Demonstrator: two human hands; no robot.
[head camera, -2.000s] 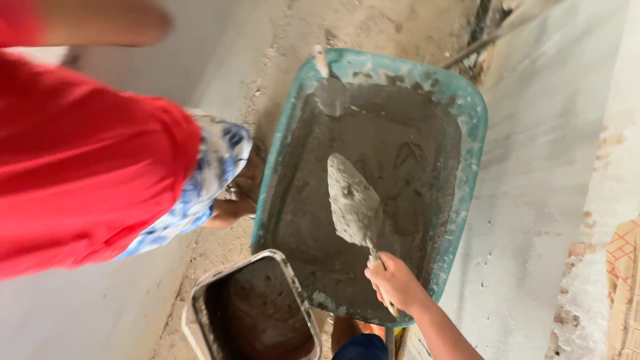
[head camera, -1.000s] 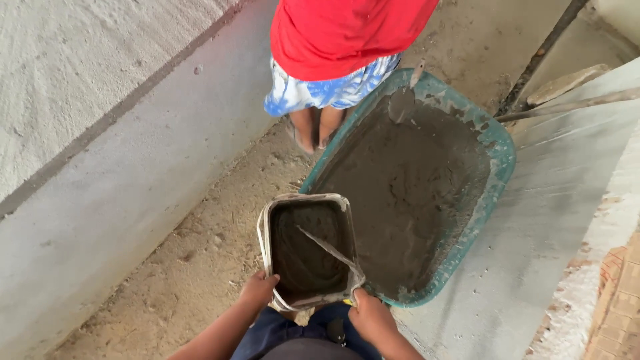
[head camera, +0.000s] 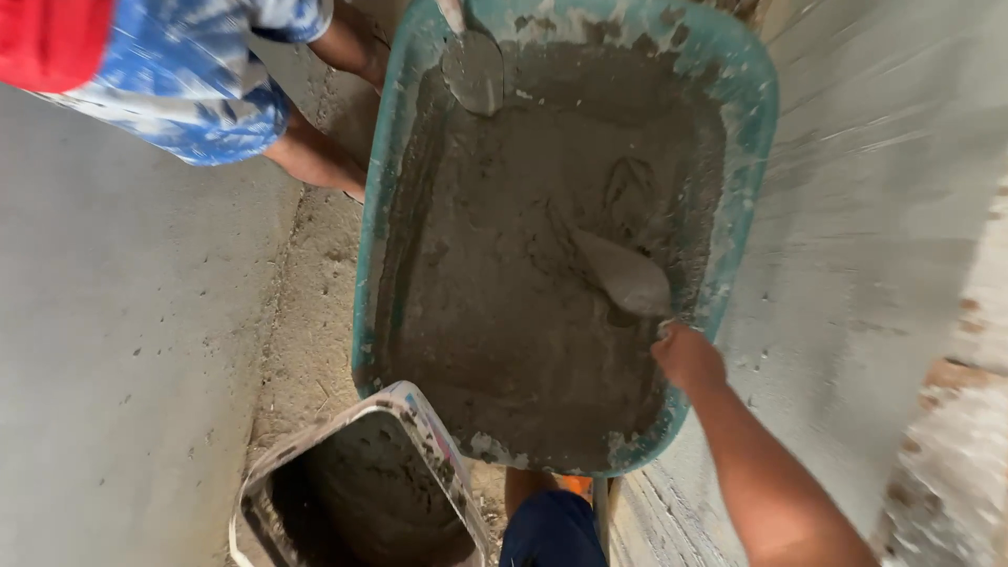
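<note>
My right hand (head camera: 690, 356) is closed around the handle of a trowel at the right side of a large teal plastic tub (head camera: 372, 236). The trowel's pointed blade (head camera: 626, 276) lies at the surface of the wet grey mortar (head camera: 504, 315) that fills the tub's bottom. A second trowel (head camera: 474, 72), coated in mortar, rests against the tub's far left corner, held by no one. At the lower left a square plastic bucket (head camera: 405, 394) with mortar inside stands tilted in view beside the tub's near corner. My left hand is out of view.
Another person (head camera: 197, 87) in a red top and blue-white shorts stands on the tub's left. A grey plastered wall (head camera: 850, 260) rises close on the right, and another smooth grey surface (head camera: 142, 315) lies on the left. Between it and the tub runs a strip of sandy ground (head camera: 307, 315).
One second ago both my hands were at the bucket, with a trowel over it. Now my right hand has the trowel in the tub's mortar, and my left hand has left the view.
</note>
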